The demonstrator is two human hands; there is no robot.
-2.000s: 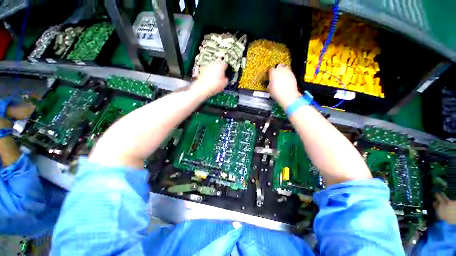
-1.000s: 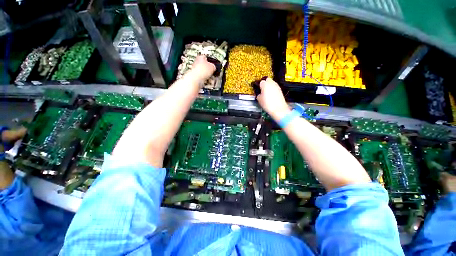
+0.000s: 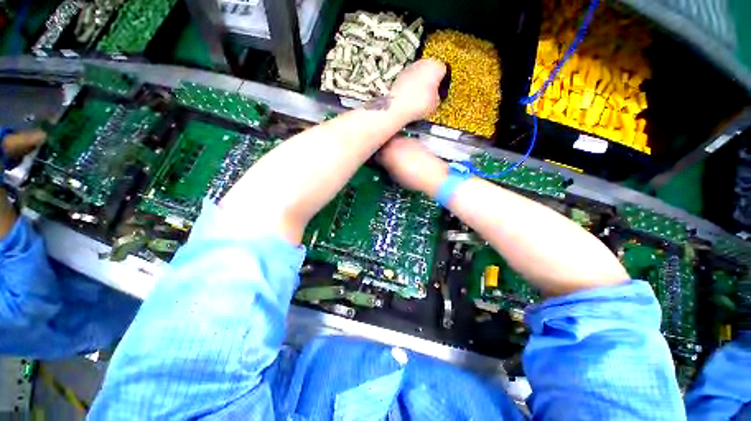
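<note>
My left hand [image 3: 417,89] is at the left edge of the bin of small golden-yellow components [image 3: 469,80], beside the bin of pale components [image 3: 370,56]. A dark patch shows at its fingertips; what it holds cannot be told. My right hand [image 3: 405,163], with a light blue wrist strap [image 3: 451,184], is below my left hand, over the far edge of the middle circuit board [image 3: 354,220]. Its fingers are hidden behind my left wrist. The board lies in a black pallet with silvery-blue parts on it.
More circuit boards [image 3: 196,158] in pallets lie left and right along the metal conveyor rail [image 3: 288,100]. A bin of large yellow components [image 3: 589,78] is at the upper right. Metal uprights [image 3: 282,41] stand at the upper left. Another person's hand [image 3: 25,143] is at the far left.
My left hand has moved right from the pale components to the golden bin's edge. My right hand has moved left and nearer, away from the golden bin. The view has also shifted.
</note>
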